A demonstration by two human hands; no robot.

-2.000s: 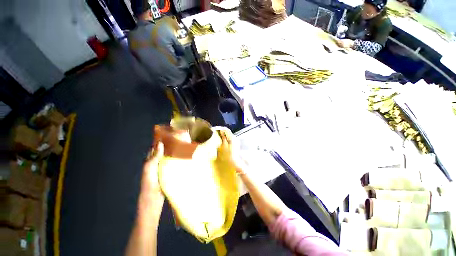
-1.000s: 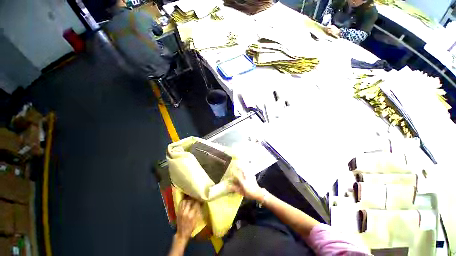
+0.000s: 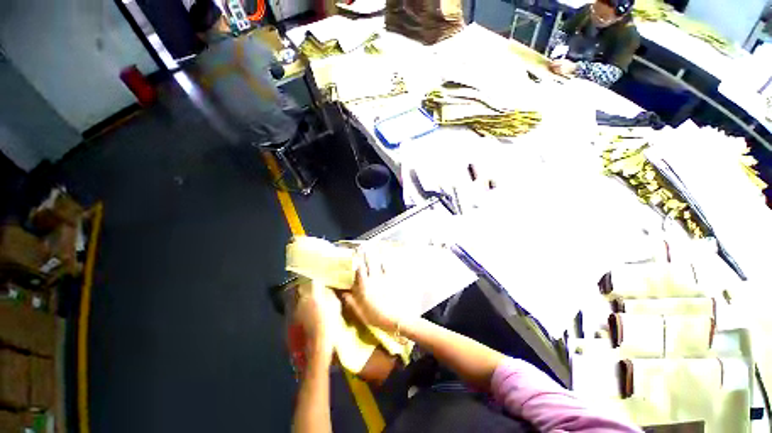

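A soft yellow bag panel (image 3: pixel 326 262) is bunched and folded between both hands over the near left corner of the work board (image 3: pixel 415 241). My left hand (image 3: pixel 313 315) grips its left side from below. My right hand (image 3: pixel 364 292) holds its right side, with the fingers on the upper fold. A yellow part and a brown part of the panel hang below the hands. A red patch (image 3: pixel 296 342) shows beside my left hand. The fingertips are partly hidden and blurred.
Folded pale pieces (image 3: pixel 664 330) lie in a row at right on the white table (image 3: pixel 542 203). A blue-rimmed tray (image 3: pixel 406 127), yellow strips (image 3: pixel 499 121) and a bin (image 3: pixel 374 186) are farther off. Two people sit beyond. Cartons (image 3: pixel 30 321) stand at left.
The panel was held up open, then lowered to the board with its dark inside showing. Now it is folded over into a smaller bunch, and my hands have come closer together.
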